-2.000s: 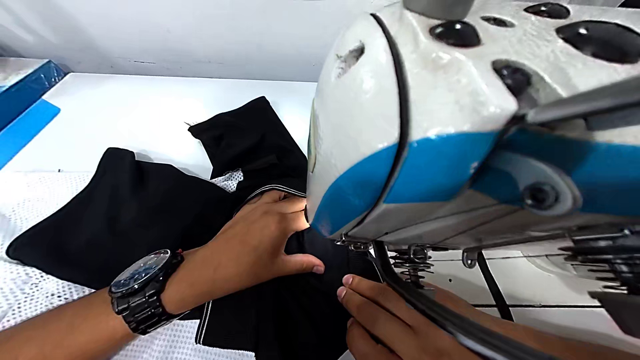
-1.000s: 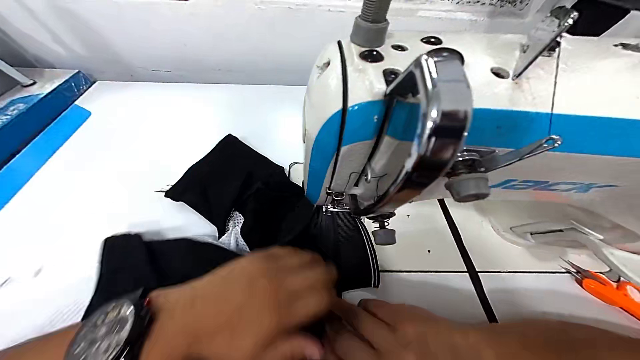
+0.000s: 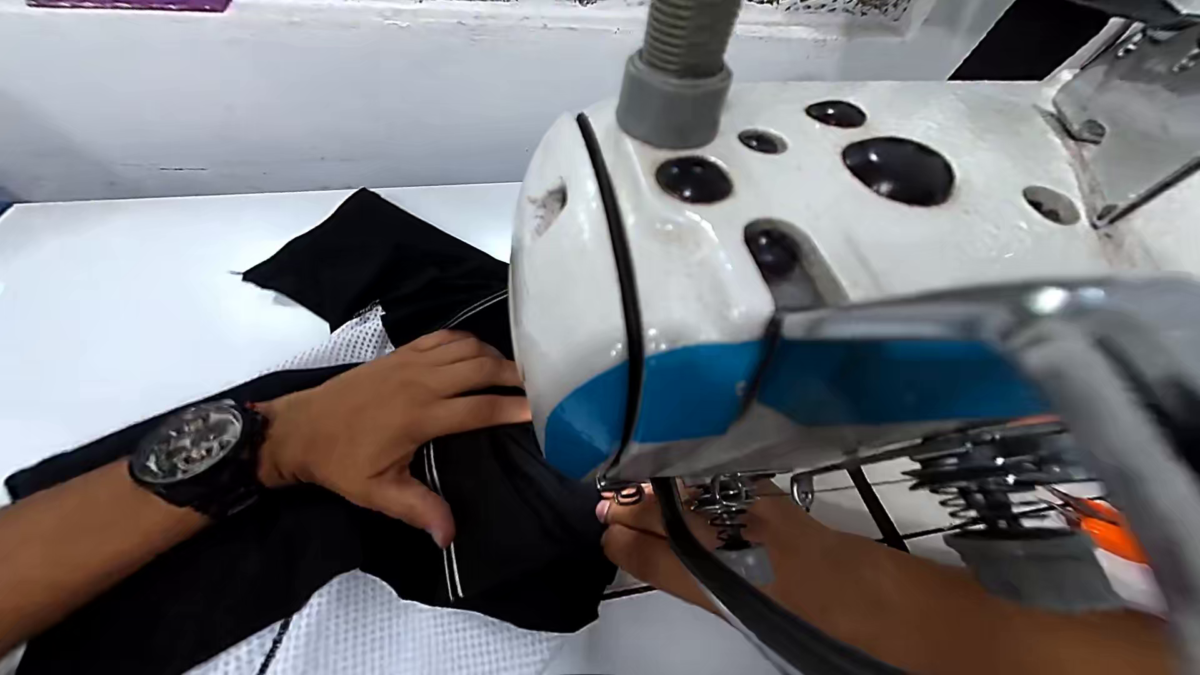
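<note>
A black fabric garment (image 3: 525, 525) with thin pale double stitching and white mesh fabric (image 3: 403, 628) lies at the left of a sewing machine head (image 3: 750, 281). Spread flat on the black fabric is my left hand (image 3: 403, 422), its thumb near the stitched line and its fingertips hidden behind the machine's end. Behind the machine's thread parts, my right hand (image 3: 647, 539) touches the garment's right edge; most of its fingers are hidden. The needle area cannot be seen.
A chrome lever (image 3: 1059, 319) crosses the near right. Orange-handled scissors (image 3: 1111, 530) lie at the right, partly hidden. A grey flexible tube (image 3: 689, 56) rises from the machine top. A white wall (image 3: 281, 103) stands behind the table.
My left hand, blurred near the front a second ago, now lies spread on the cloth beside the machine. The view has moved closer to the machine head.
</note>
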